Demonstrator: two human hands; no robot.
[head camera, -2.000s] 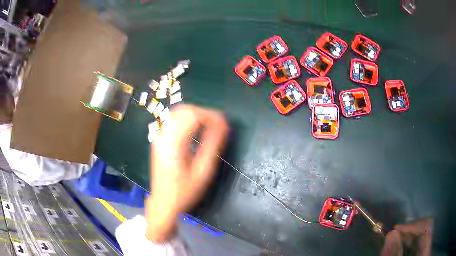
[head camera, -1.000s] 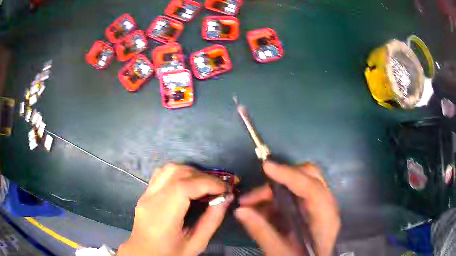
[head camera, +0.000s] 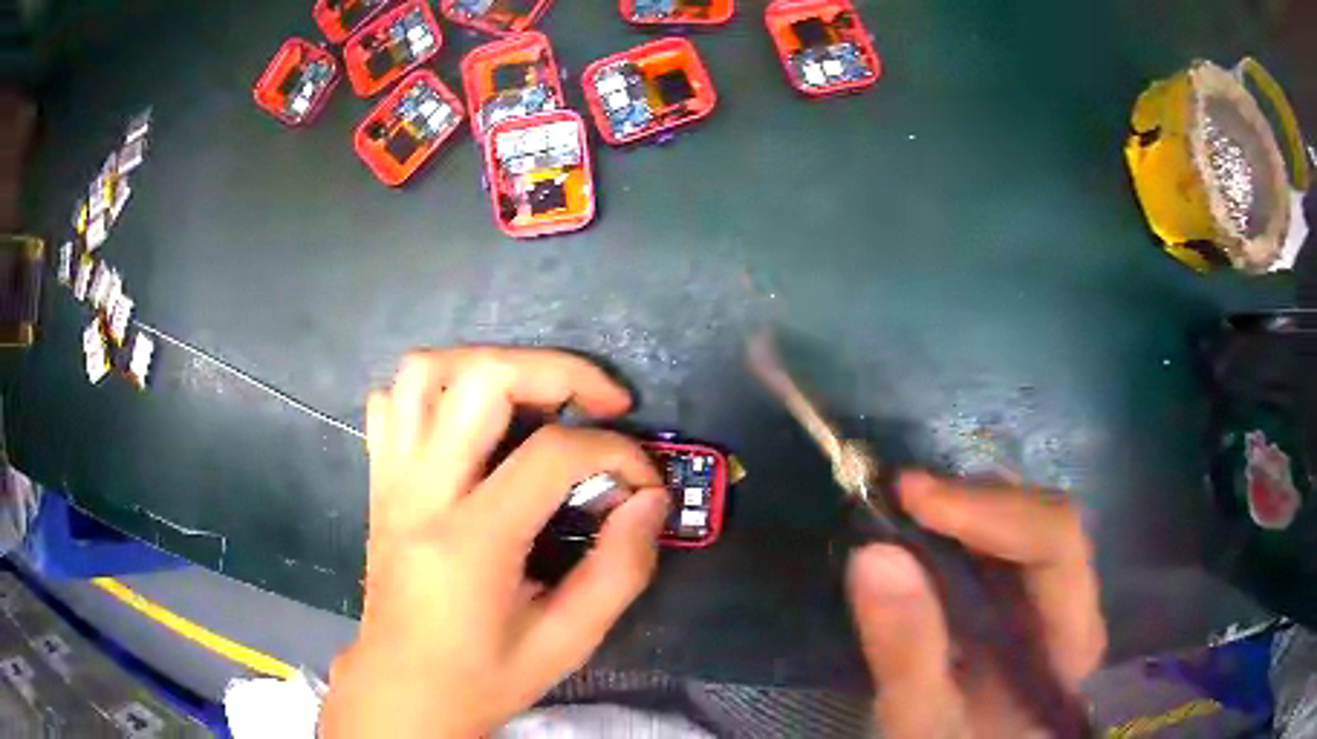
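Observation:
A red housing with a blue-black circuit board lies on the green mat, partly covered by my left fingers. My left hand pinches a small silver-white part between thumb and fingers over the housing's left side. A thin solder wire runs from the left to behind my left hand; its end is hidden. My right hand, blurred, holds the soldering iron, its tip pointing up and left, apart from the housing.
Several red housings with boards lie beyond my hands. Loose silver-white parts lie at far left. A yellow holder with a round grey-white filling stands at right. A dark shiny tray or bag with a pinkish blob is at far right.
The view has shifted from the left side to the right. My left hand has left the loose parts and now holds one at the housing. My right hand and iron have moved right, away from it.

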